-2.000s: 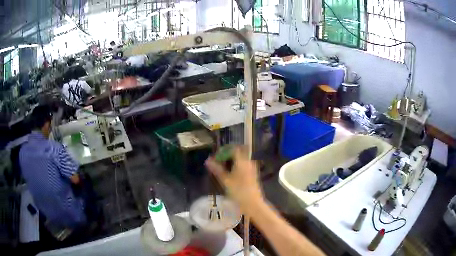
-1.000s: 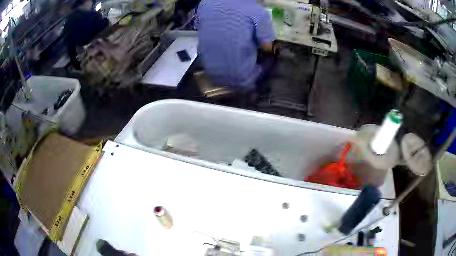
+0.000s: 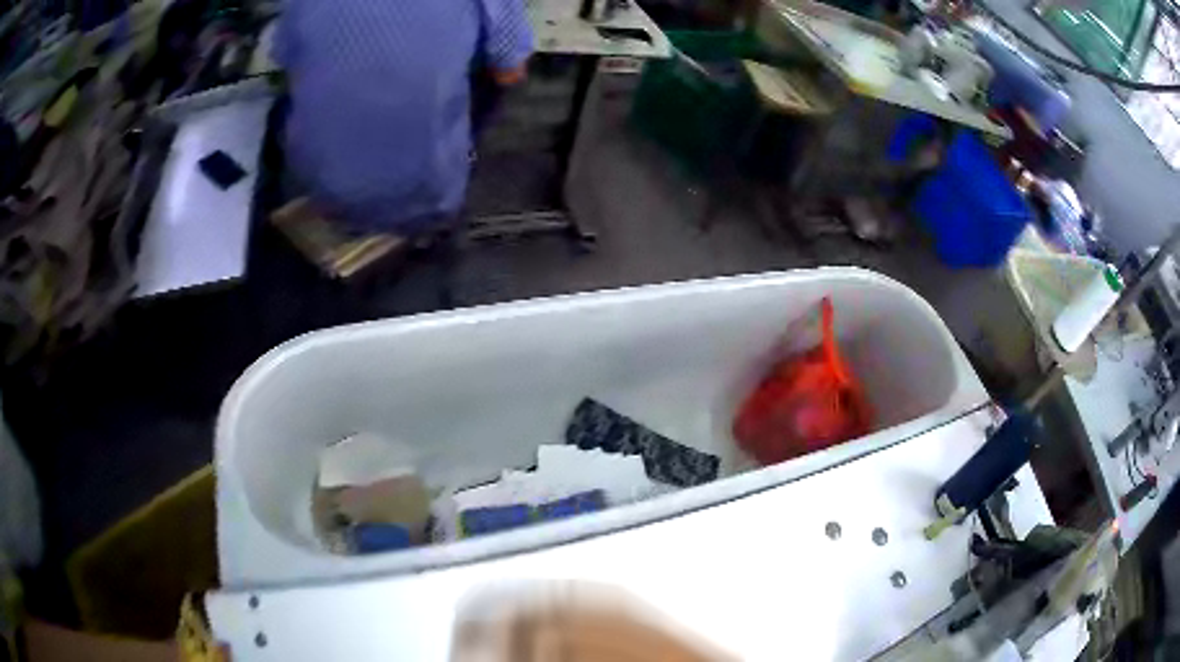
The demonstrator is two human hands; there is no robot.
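One blurred hand, by its angle my right hand (image 3: 582, 630), is cut off by the bottom edge, over the white table top (image 3: 764, 543). Its fingers and anything in them cannot be made out. My left hand is not in view. A blue thread cone (image 3: 990, 463) with a yellow end lies tilted near the machine parts at the right. A white thread cone (image 3: 1084, 310) with a green top is on the thread stand at the far right.
A white trough (image 3: 427, 318) runs behind the table. It holds a red plastic bag (image 3: 805, 404), a dark patterned scrap (image 3: 641, 442) and white and tan pieces (image 3: 375, 498). A person in a blue shirt (image 3: 375, 117) sits beyond it.
The view has turned from the thread stand to the trough and table. The hand earlier at the stand left the picture; a hand now shows at the bottom. The small red-topped spool is no longer visible.
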